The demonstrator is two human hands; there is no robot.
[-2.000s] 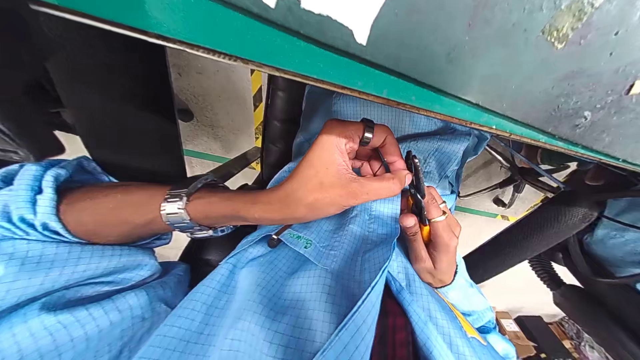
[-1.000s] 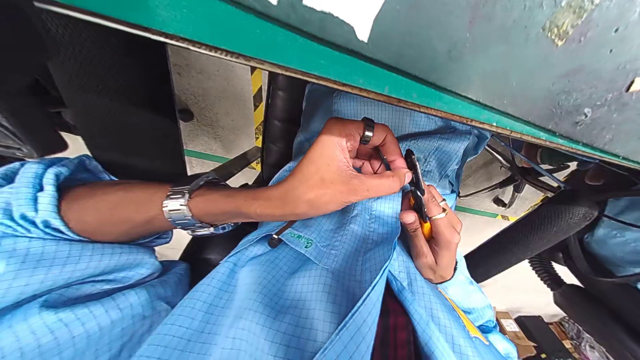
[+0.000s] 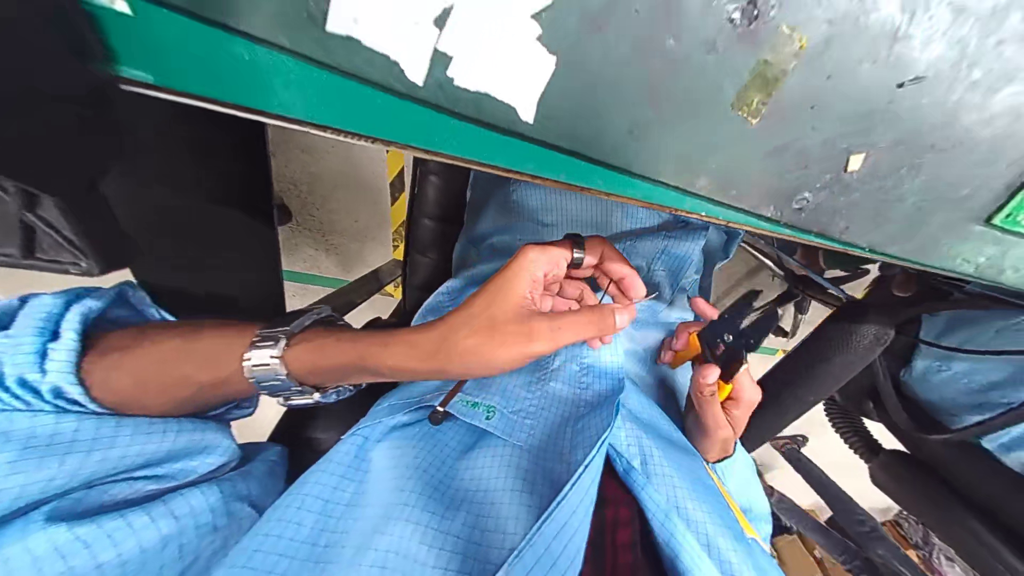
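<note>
My left hand [image 3: 544,308], coming from the left with a watch on its wrist, pinches a thin wire [image 3: 646,298] between thumb and fingers. The wire's fine light tip sticks out to the right, and a short dark piece shows by the curled fingers. To its right, my right hand [image 3: 716,400] is closed on the yellow handles of a black-jawed hand tool, apparently wire strippers [image 3: 732,336]. The jaws are spread, point up and right, and stand apart from the wire. Both hands are over the lap of a blue checked smock [image 3: 528,400].
The green edge of a worktable [image 3: 448,120] runs across above the hands, with torn white paper [image 3: 500,48] and tape on its top. A dark stick-like thing with a round end [image 3: 438,416] lies at the smock pocket. Black chair parts [image 3: 816,376] stand at the right.
The strippers have moved right, away from my left fingertips, and their jaws have opened. The wire's tip now shows free. My left hand has stayed about where it was.
</note>
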